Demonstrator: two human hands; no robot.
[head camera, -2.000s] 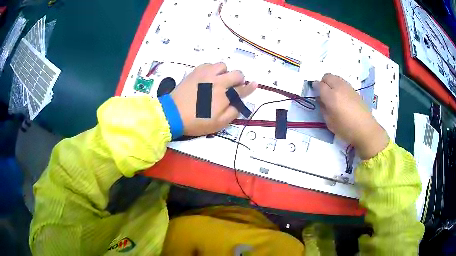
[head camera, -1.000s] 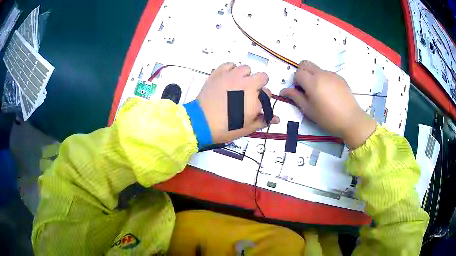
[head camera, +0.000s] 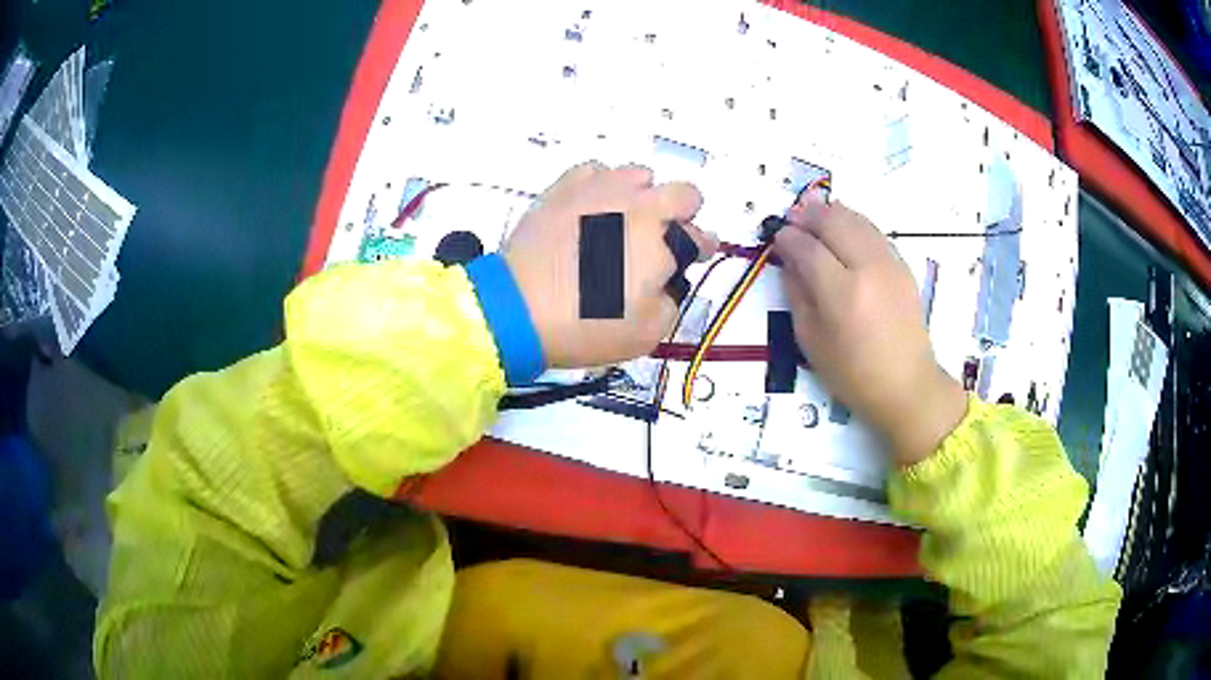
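The white display back panel [head camera: 717,93] lies in front of me. My left hand [head camera: 591,266] rests over its middle left, a black tape piece [head camera: 602,266] on its back and another at its fingers. Its fingertips are at the dark red wire bundle [head camera: 730,250]. My right hand [head camera: 857,312] pinches the multicolour ribbon cable [head camera: 728,319] near its upper end; the cable hangs down toward the panel's lower part. A black tape piece [head camera: 781,352] lies across the lower red wires [head camera: 724,352], beside my right hand. A thin dark wire [head camera: 653,472] runs over the near edge.
Red foam [head camera: 638,511] surrounds the panel. A second panel [head camera: 1153,120] lies at the upper right. Sheets with grey strips [head camera: 60,213] are at the far left. A white sheet [head camera: 1122,425] and black strips lie at the right. A small green circuit board [head camera: 388,249] is at the panel's left.
The ribbon cable has left the panel's upper area and now hangs downward from my right hand. My left hand first moved right, then slightly back left, staying near the red wires.
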